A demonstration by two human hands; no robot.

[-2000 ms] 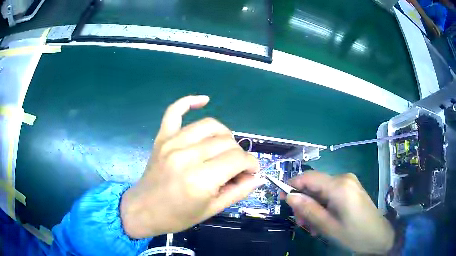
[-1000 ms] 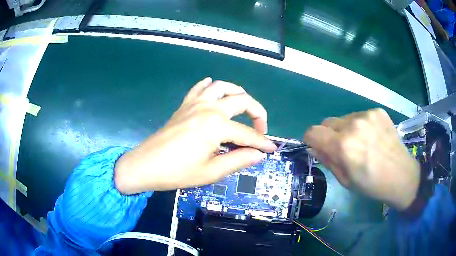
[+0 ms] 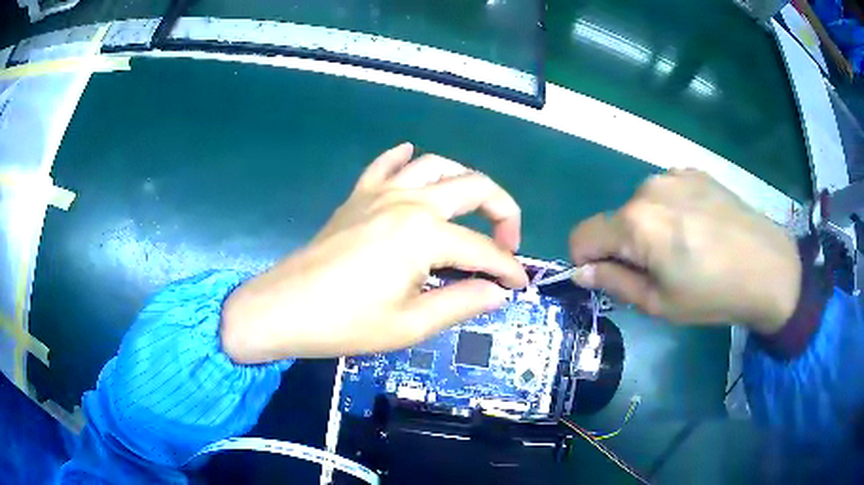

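The blue circuit board (image 3: 445,355), with a black square chip, lies in the open device in front of me. My left hand (image 3: 379,260) is over the board's upper left part, thumb and index finger close together at its top edge; whether they pinch a wire or plug is too small to tell. My right hand (image 3: 696,251) holds the tweezers (image 3: 559,277), whose tips are at the board's upper right corner, close to my left fingertips. A small white plug (image 3: 589,355) stands beside the board's right edge.
A black round part (image 3: 611,365) is right of the board and a black block (image 3: 474,450) below it. Thin coloured wires (image 3: 602,440) trail at the lower right. A flat white cable (image 3: 284,448) curves near my left sleeve. A black frame (image 3: 360,71) crosses the pale strip.
My left hand has opened off the board's middle and moved to its top edge. My right hand with the tweezers has moved up to the upper right corner. The view has shifted.
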